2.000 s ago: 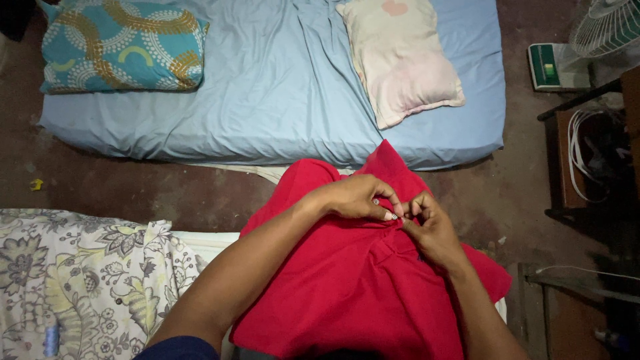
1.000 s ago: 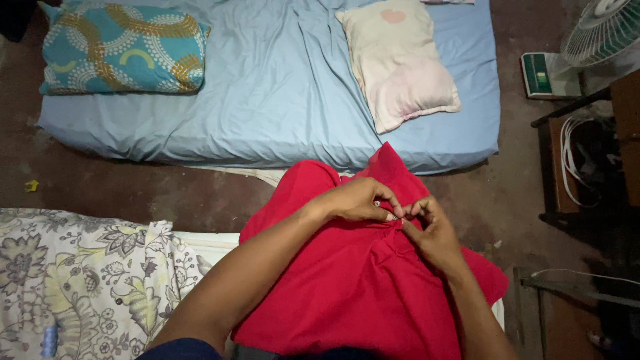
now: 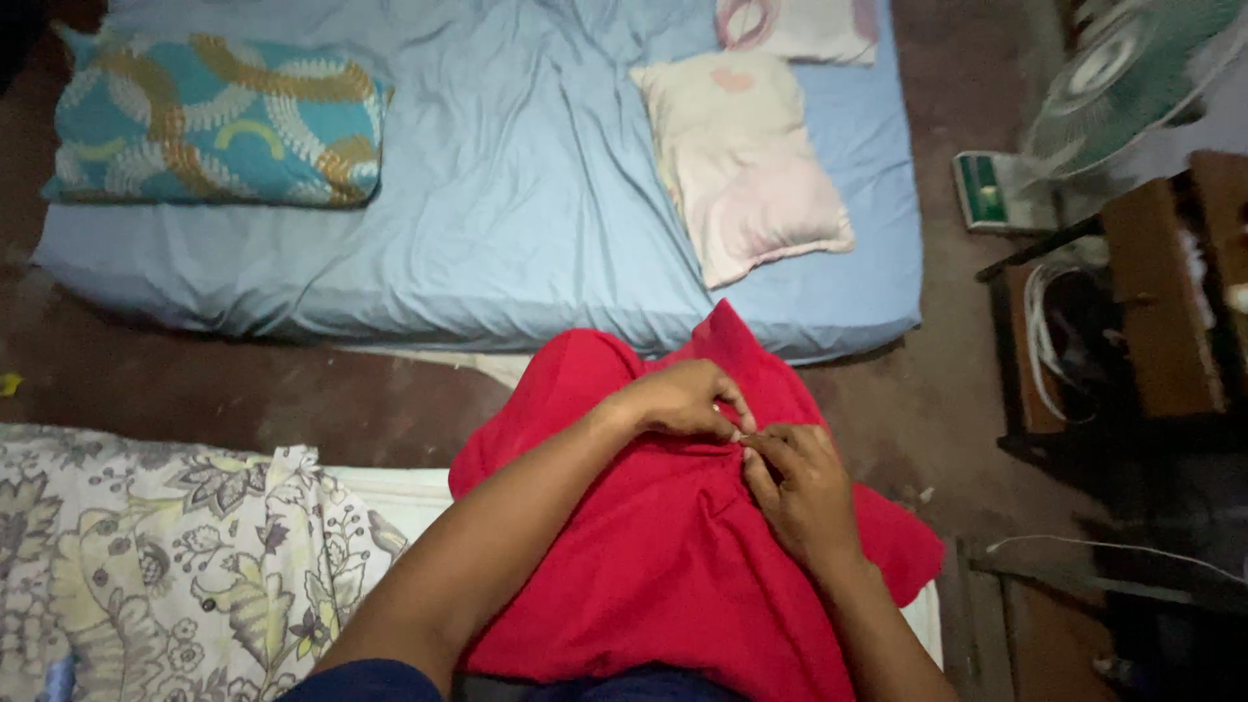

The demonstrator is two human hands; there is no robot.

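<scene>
A red cloth (image 3: 624, 585) lies spread over my lap, gathered into folds near its middle. My left hand (image 3: 687, 402) pinches the cloth at the gather with thumb and fingertips. Close beside it on the right, my right hand (image 3: 801, 487) has its fingertips at the same spot, pinching the gathered fabric. The fingertips of both hands nearly meet. Something small and pale shows between them, too small to name.
Ahead is a mattress with a blue sheet (image 3: 468, 195), bearing a teal patterned pillow (image 3: 219, 122) and a pale pillow (image 3: 756, 166). Floral fabric (image 3: 195, 565) lies at left. On the right are a fan (image 3: 1111, 78), a green and white box (image 3: 983, 190) and a wooden shelf with a coiled white cable (image 3: 1043, 341).
My fingers have shifted slightly at the gather, both hands staying on the red cloth. The view has moved a little, and more of another pale pillow shows at the top.
</scene>
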